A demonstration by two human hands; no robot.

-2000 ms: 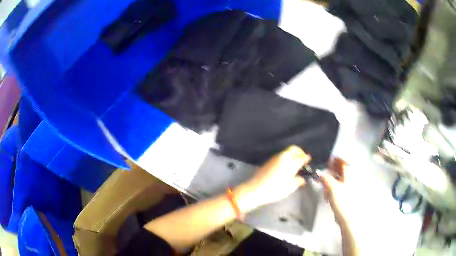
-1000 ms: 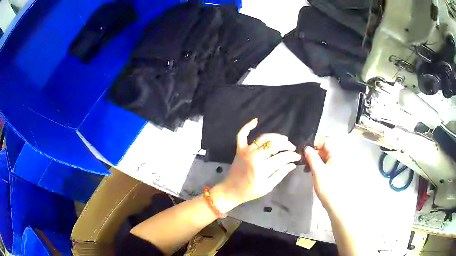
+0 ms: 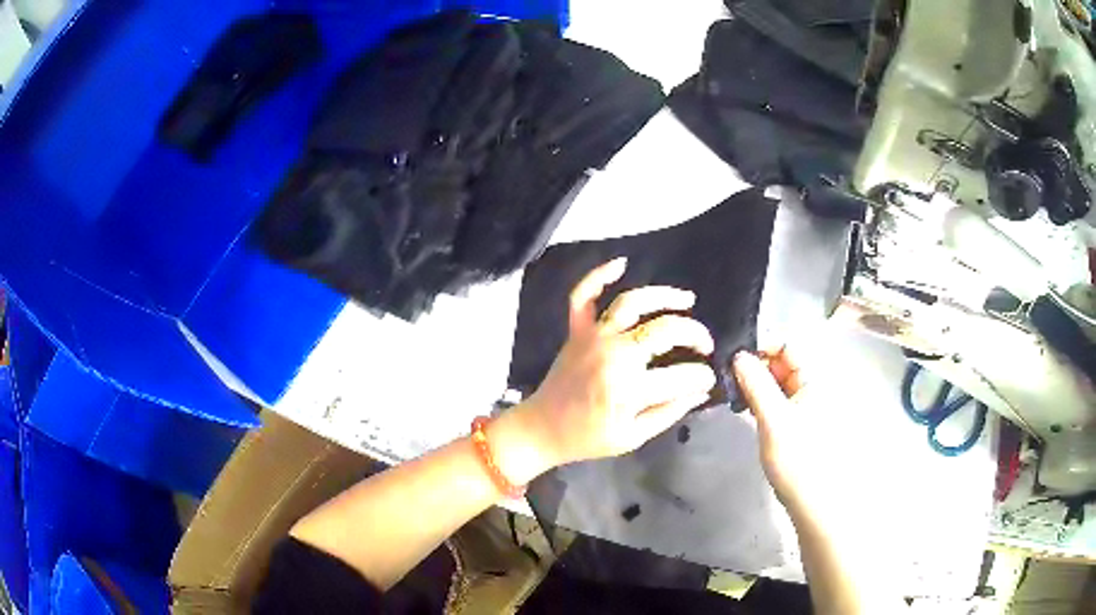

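Observation:
A black fabric panel [image 3: 649,258] lies on the white tabletop in front of me. My left hand [image 3: 625,372] lies over its lower part, fingers bent and partly spread, fingertips at the lower right part. My right hand [image 3: 775,390] pinches the panel's lower right corner between thumb and fingers. A greyer sheet [image 3: 709,493] lies on the table below the hands. Whether my left fingers grip the fabric is partly hidden.
A fanned stack of black panels [image 3: 445,156] lies partly in the blue bin [image 3: 228,288]. More black pieces [image 3: 781,102] lie at top centre. The sewing machine [image 3: 949,108] stands right, with blue-handled scissors [image 3: 943,415] beside its arm. A cardboard box [image 3: 277,505] is at lower left.
Since a second ago the panel has shifted and turned slightly, its upper edge now slanting up to the right. My left hand has stayed over it and my right hand has kept the corner.

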